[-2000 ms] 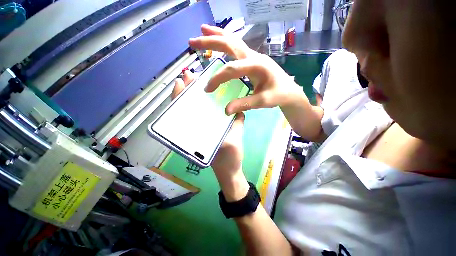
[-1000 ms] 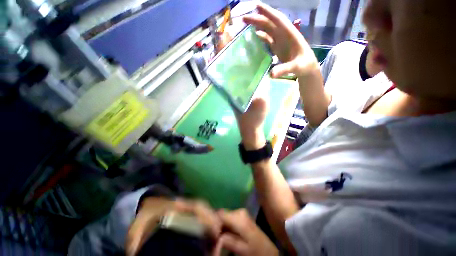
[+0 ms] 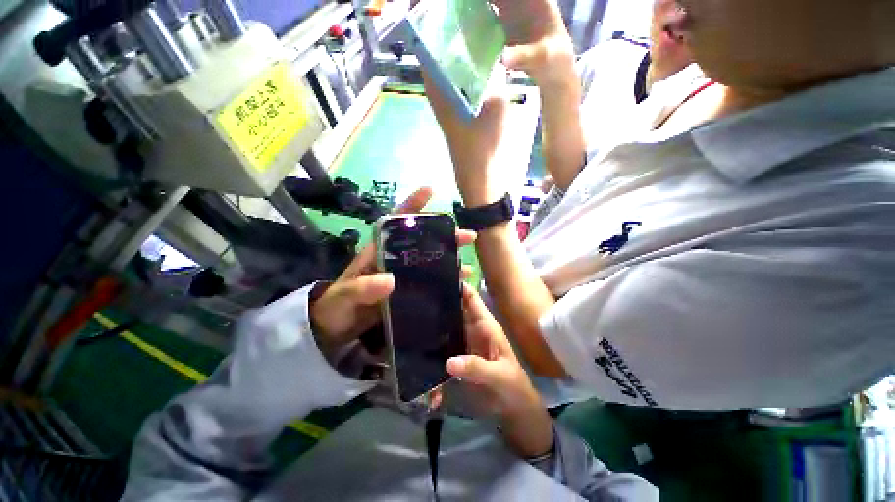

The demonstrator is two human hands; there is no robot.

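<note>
A smartphone (image 3: 425, 319) with a dark screen showing clock digits and a pale edge is held upright in front of my chest. My left hand (image 3: 355, 302) grips its left edge, thumb on the rim. My right hand (image 3: 494, 369) holds its right edge, thumb at the lower right of the screen. The fingers behind the phone are mostly hidden.
A coworker in a white shirt (image 3: 707, 255) stands close on the right, holding a larger phone (image 3: 459, 51). A printer head with a yellow warning label (image 3: 260, 116) is at upper left. The green printing screen (image 3: 407, 147) lies beyond my phone.
My hands came up from the bottom edge with the phone, its dark screen now facing me. The view shifted, and the coworker's phone now sits at the top edge.
</note>
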